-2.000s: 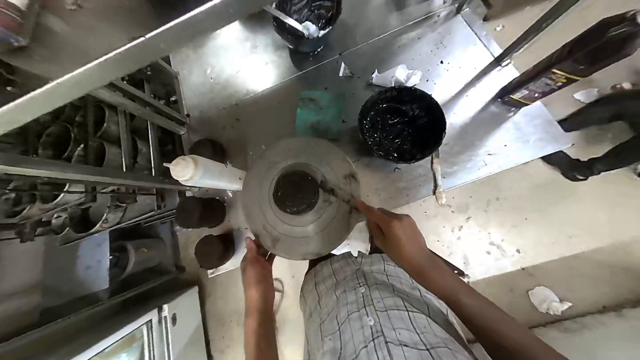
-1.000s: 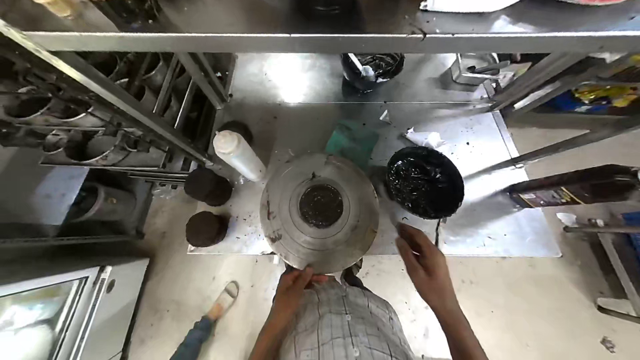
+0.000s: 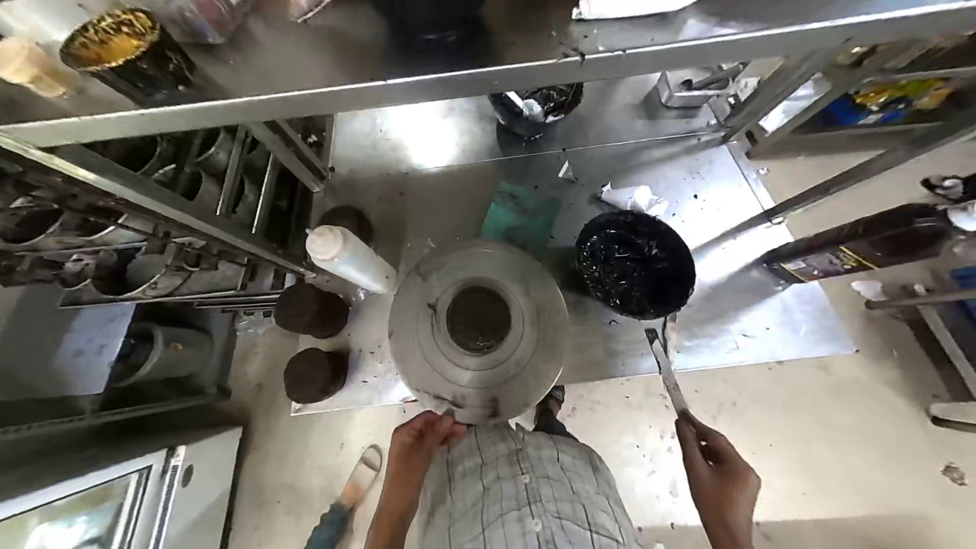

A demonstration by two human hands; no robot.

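My left hand [image 3: 427, 438] pinches the near rim of a round metal turntable [image 3: 526, 328]. At the turntable's centre is a round dark cake layer [image 3: 478, 319] with a dark, moist-looking top. In my right hand [image 3: 717, 473] is a metal palette knife [image 3: 667, 374], its tip smeared dark, just below a black bowl [image 3: 636, 264] of glossy dark chocolate-like mixture. Left of the turntable, a white squeeze bottle [image 3: 351, 259] leans. Dark round cakes [image 3: 311, 310], [image 3: 315, 375] lie beside it at the table's left edge. A green scraper-like sheet [image 3: 521, 217] lies behind the turntable.
The steel table [image 3: 610, 358] has a metal shelf [image 3: 488, 91] over its far side. A second black bowl [image 3: 534, 110] stands beneath it. Crumpled white paper [image 3: 634, 199] lies behind the near bowl. Cake rings [image 3: 145, 267] fill a rack at left. A person's foot [image 3: 362, 473] shows at lower left.
My right hand has moved from the cake at the turntable's centre to the right, below the black bowl. My left hand stays near the turntable's rim. The view has shifted.
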